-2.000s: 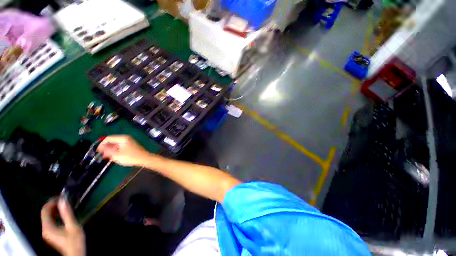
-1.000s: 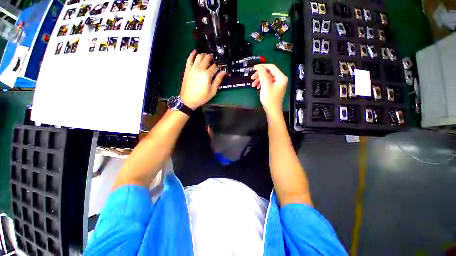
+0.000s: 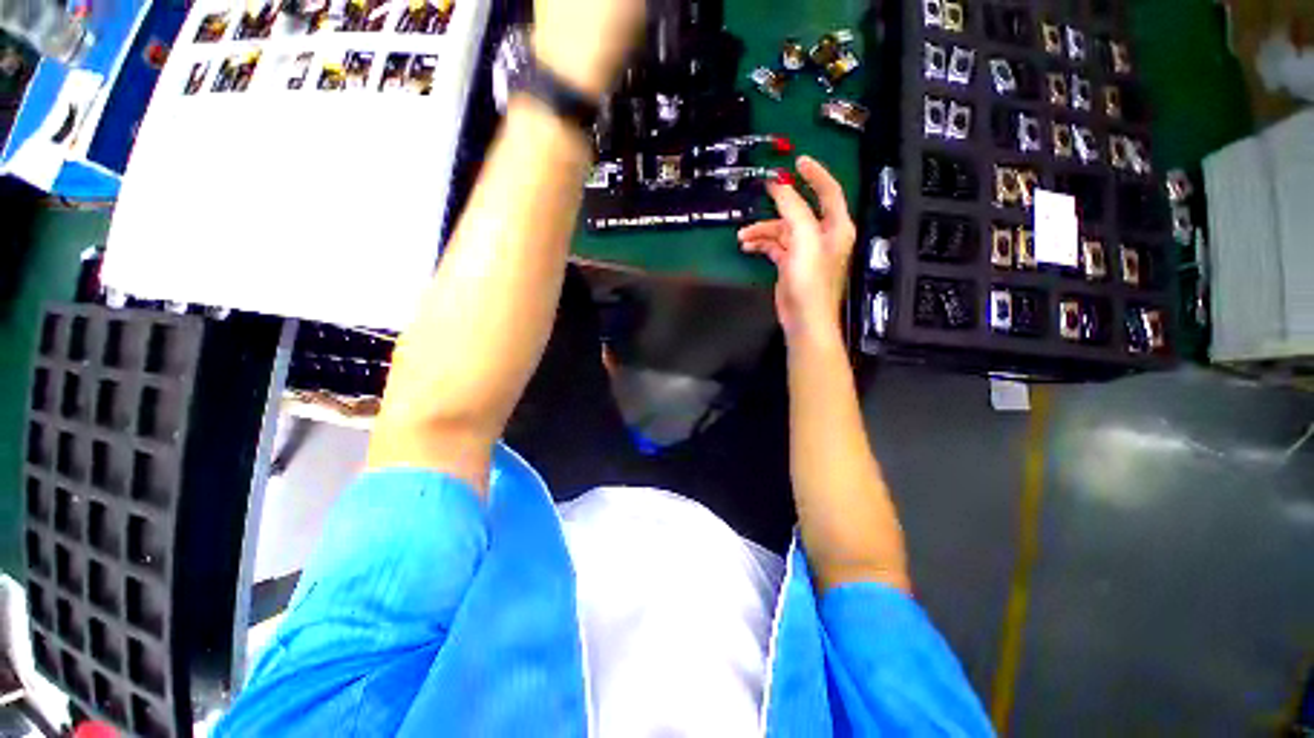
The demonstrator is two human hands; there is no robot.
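Observation:
The black fixture stands on the green mat in front of me, with pale lettering on its front edge. A small component sits in the middle of its front part. Two silver levers with red tips lie at its right side. My left hand is blurred at the top edge, over the rear of the fixture; what it touches is hidden. My right hand is beside the right levers, fingers apart and empty, a fingertip close to the lower red tip.
Loose gold and silver parts lie between fixture and the filled black tray. The black tray bears a white label. A white parts tray is at left, with an empty black tray at lower left.
My left hand has moved from the fixture's front up to the top edge, uncovering the front part. My right hand has opened and shifted slightly right and down. The view has shifted too.

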